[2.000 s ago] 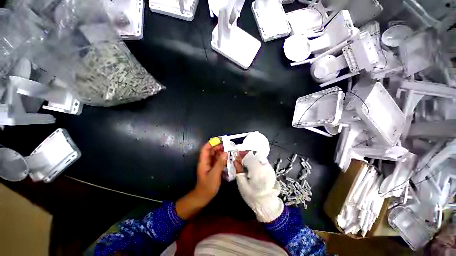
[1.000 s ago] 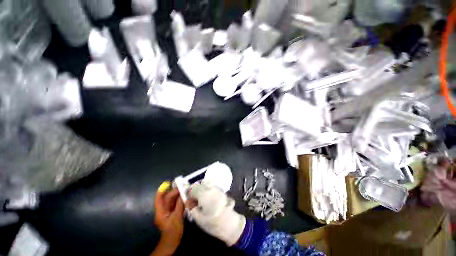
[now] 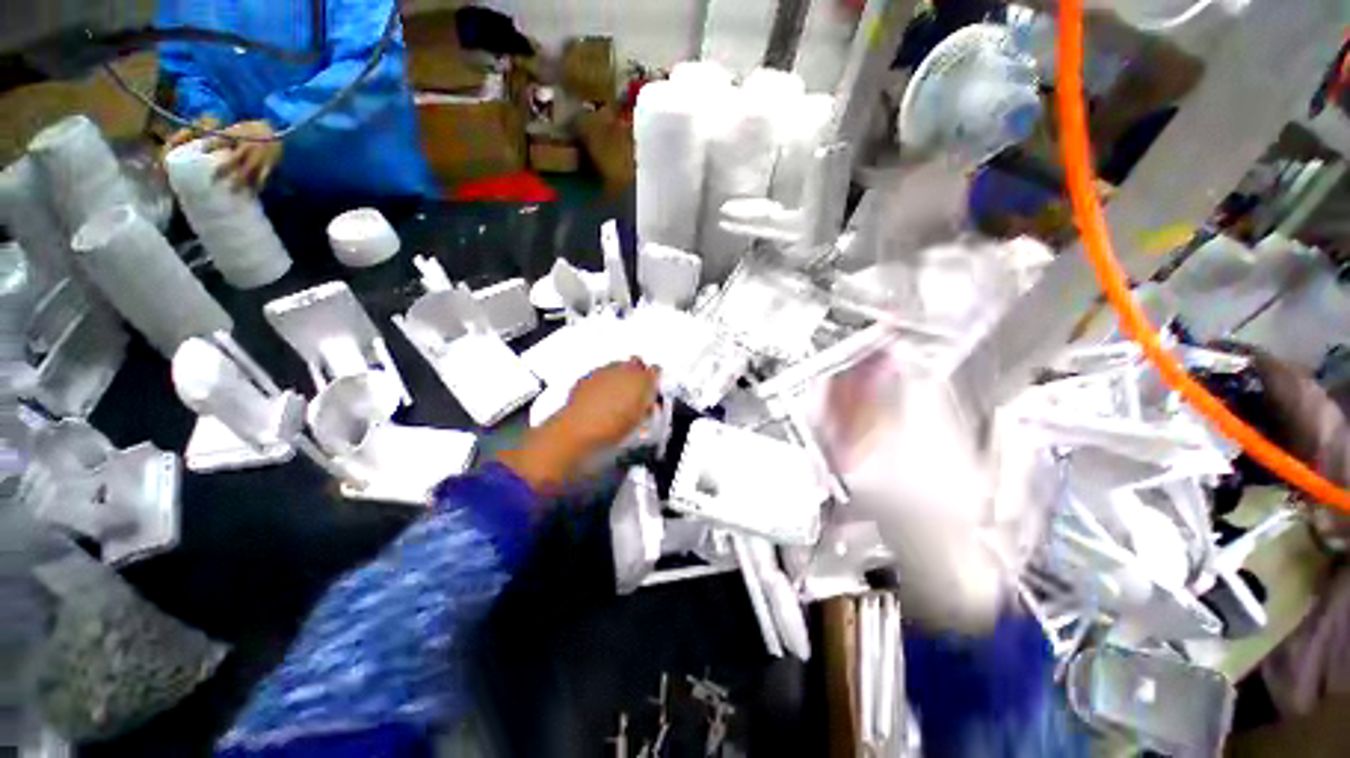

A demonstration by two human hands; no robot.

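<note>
My left hand (image 3: 592, 422) reaches forward over the black bench at a heap of white plastic housings (image 3: 752, 481). Its fingertips meet the white parts near the middle of the view; whether they grip one cannot be told. My right hand (image 3: 940, 511), in a white glove, is stretched out over the right part of the heap. It is blurred, and its fingers blend with the white parts, so its hold cannot be told. Small grey pieces (image 3: 674, 723) lie at the bottom edge.
A box of upright white strips (image 3: 874, 666) stands near the right forearm. White units (image 3: 407, 459) and a clear bag of small pieces (image 3: 111, 659) are at left. Ribbed columns (image 3: 674, 170), a person in blue (image 3: 348, 96) and a fan are beyond. An orange hose (image 3: 1103, 245) hangs at right.
The view has tilted up and forward. Both hands have left the unit they held together near me and moved out to the heap, apart from each other.
</note>
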